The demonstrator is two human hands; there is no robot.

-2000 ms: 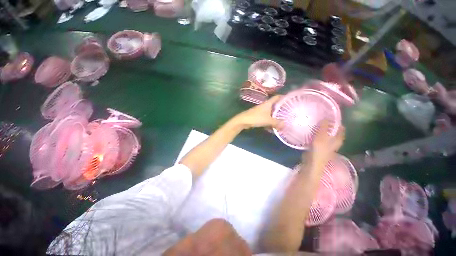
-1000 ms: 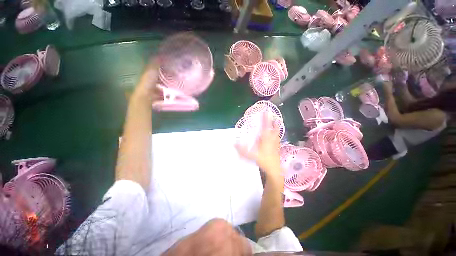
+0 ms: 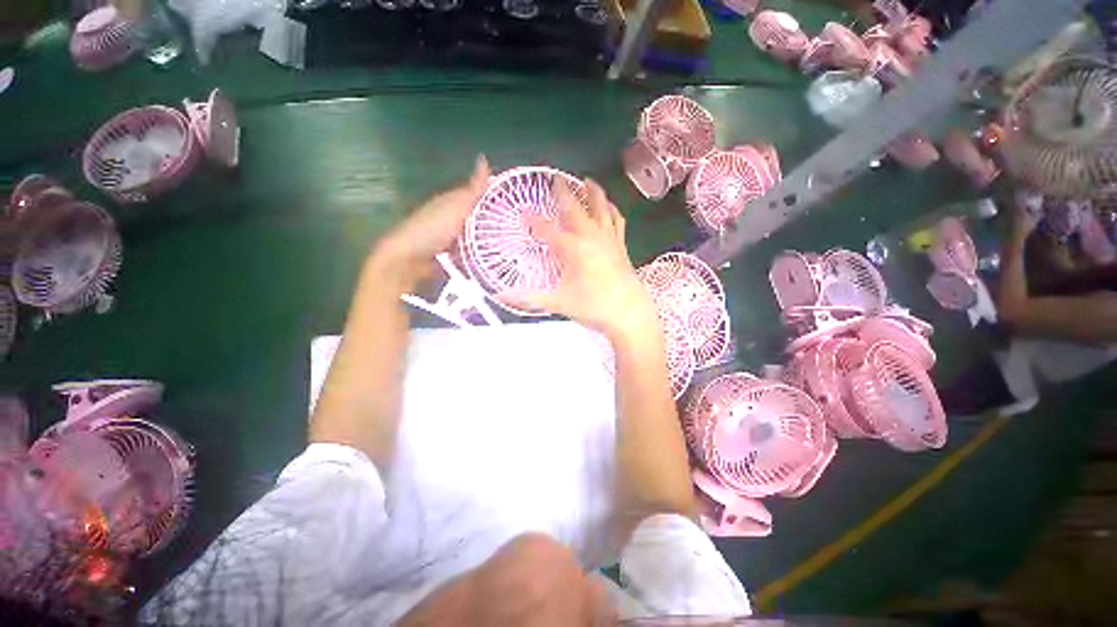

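Note:
A pink clip fan is between my two hands, just beyond the far edge of the white sheet. Its slotted round face is turned up. Its clip base sticks out toward the lower left. My left hand holds the fan's left side, its fingertips partly hidden by the rim. My right hand lies over the right part of the slotted face with its fingers spread. Loose round grilles lie beside my right forearm.
Pink fan bodies stand at left and lower left. More are stacked at right. Two lie at the far side. A grey metal bar crosses the upper right. Another person's arm shows at the far right.
The fan in my left hand has moved right and nearer, and its slotted face now shows clearly. My right hand has left the grilles at right and come onto the fan. The view has shifted slightly.

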